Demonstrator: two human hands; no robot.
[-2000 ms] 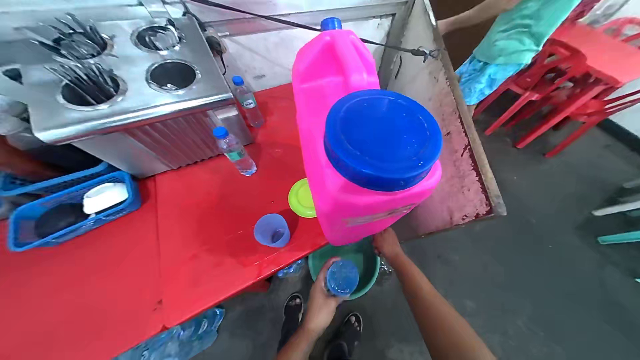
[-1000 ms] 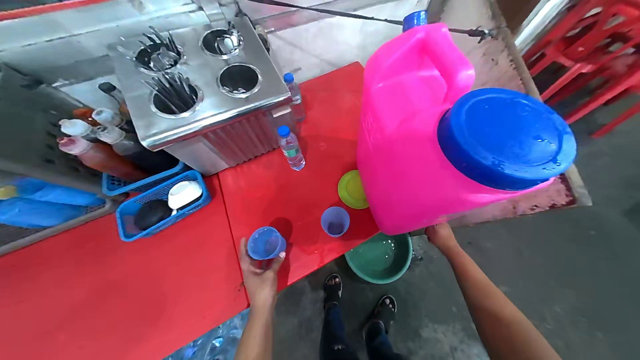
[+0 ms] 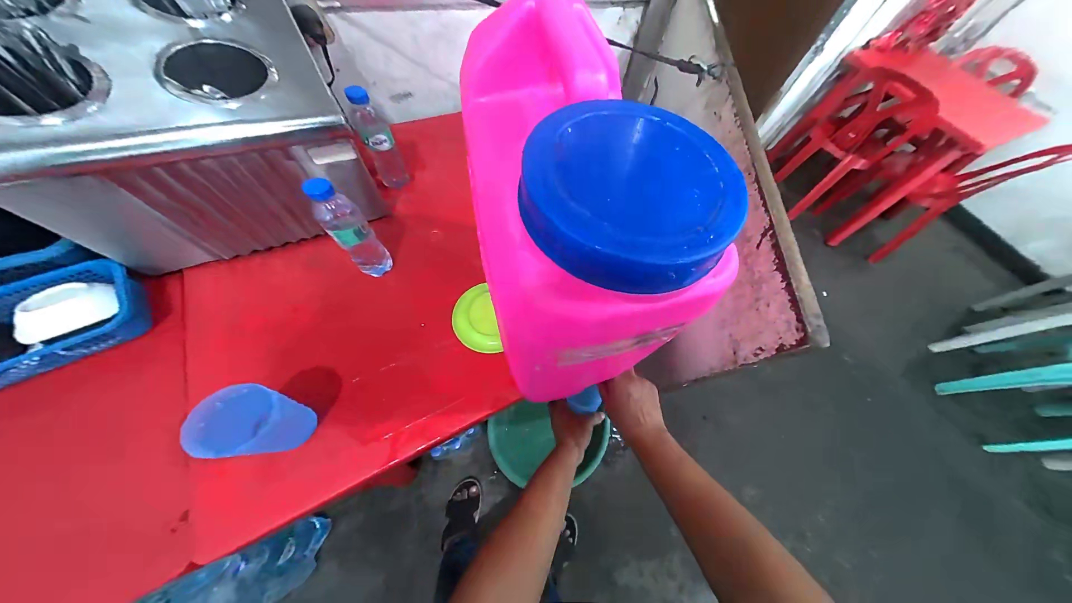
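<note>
A large pink plastic jug (image 3: pixel 536 251) with a wide blue screw lid (image 3: pixel 634 194) stands at the red table's front edge. Below its front, my left hand (image 3: pixel 574 425) holds a blue plastic cup (image 3: pixel 584 400), mostly hidden by the jug. Close beside it, my right hand (image 3: pixel 634 406) reaches under the jug's front; its fingers are hidden, so its grip cannot be told. Another blue plastic cup (image 3: pixel 249 421) is on the table to the left. A lime-green round lid (image 3: pixel 478 319) lies against the jug's left side. Under my hands, a green basin (image 3: pixel 523 444) is on the floor.
Two small water bottles (image 3: pixel 350 228) (image 3: pixel 378 138) stand beside a steel utensil holder (image 3: pixel 216 71). A blue plastic basket (image 3: pixel 126 306) is at the left. Plastic bottles (image 3: pixel 251 565) lie below the table edge. Red chairs (image 3: pixel 871 117) and a red table (image 3: pixel 955 96) are at the right.
A second ago my left hand held a cup over the table at the left; that cup now stands there released. My left hand is now under the jug with another cup.
</note>
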